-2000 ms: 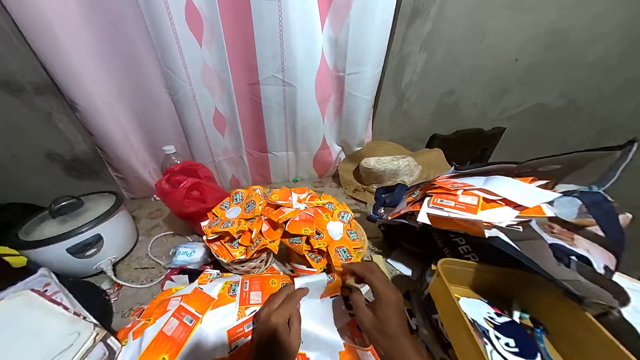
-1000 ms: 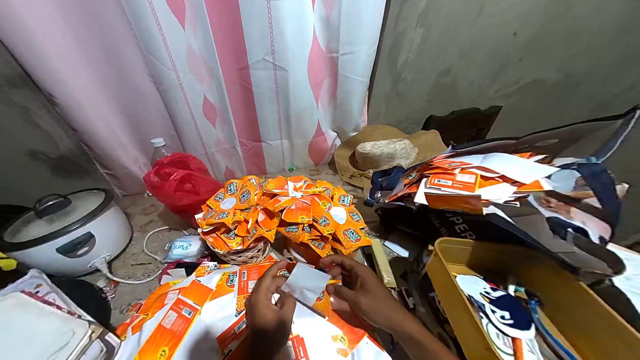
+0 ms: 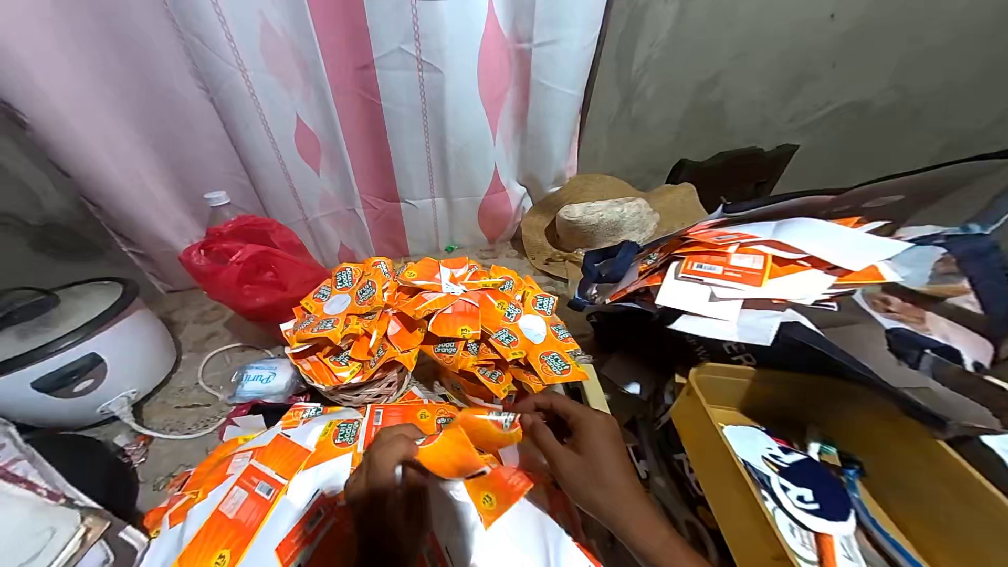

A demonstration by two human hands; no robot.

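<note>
Both my hands are at the bottom centre. My left hand (image 3: 390, 480) and my right hand (image 3: 579, 449) pinch an orange printed wrapper piece (image 3: 453, 450) between them, its orange side showing. Below them spreads a pile of flat orange and white wrapper sheets (image 3: 260, 500). Just beyond stand two round clusters of folded orange wrappers, the left cluster (image 3: 346, 323) in a woven basket (image 3: 370, 391) and the right cluster (image 3: 496, 323) beside it. White discs sit on both clusters.
A white electric cooker (image 3: 87, 370), a red plastic bag (image 3: 248, 264) and a small bottle (image 3: 264, 380) are at left. A straw hat (image 3: 602, 220) lies behind. At right are a dark bag (image 3: 772, 335) stuffed with wrapper sheets and a yellow bin (image 3: 705, 441).
The piece between my hands showed a white face one second ago and shows orange now. Two seconds ago my hands were lower, over the sheets.
</note>
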